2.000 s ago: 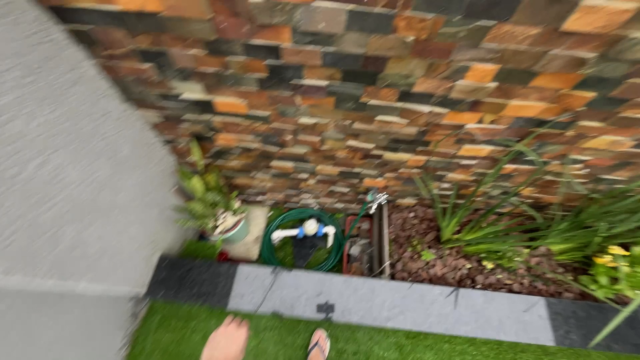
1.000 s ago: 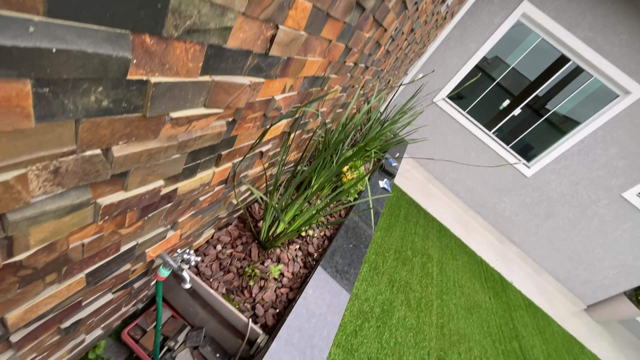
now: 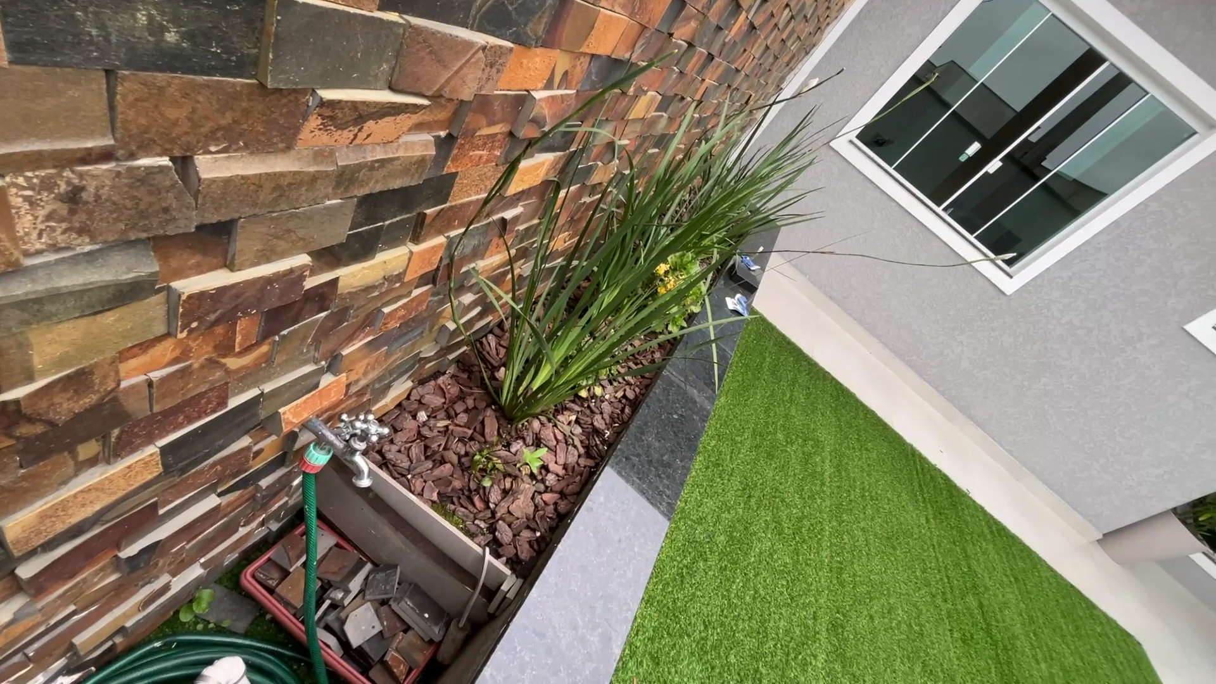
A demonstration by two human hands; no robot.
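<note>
Neither my left hand nor my right hand shows in the head view. A chrome garden tap (image 3: 353, 443) juts from the stone-clad wall at the lower left. A green hose (image 3: 311, 570) with a green and red connector hangs from the tap fitting, and more of the green hose (image 3: 180, 657) lies coiled in the bottom left corner. Beside it a reddish plastic tray (image 3: 271, 600) holds several broken stone pieces. Part of a white object (image 3: 224, 672) shows over the coil, cut off by the frame. A long-leaved green plant (image 3: 570, 332) grows from the bed of reddish chips (image 3: 532, 475).
A gray and black stone ledge (image 3: 594, 570) edges the bed, with artificial grass (image 3: 817, 532) to its right. Small blue and white items (image 3: 738, 304) rest near the ledge's far end. Behind stands a gray wall (image 3: 912, 351) with a white-framed window (image 3: 1021, 133).
The view has swung strongly from looking down to along the planting bed, and has tilted. The bare foot and the sandalled foot seen two seconds ago are out of frame.
</note>
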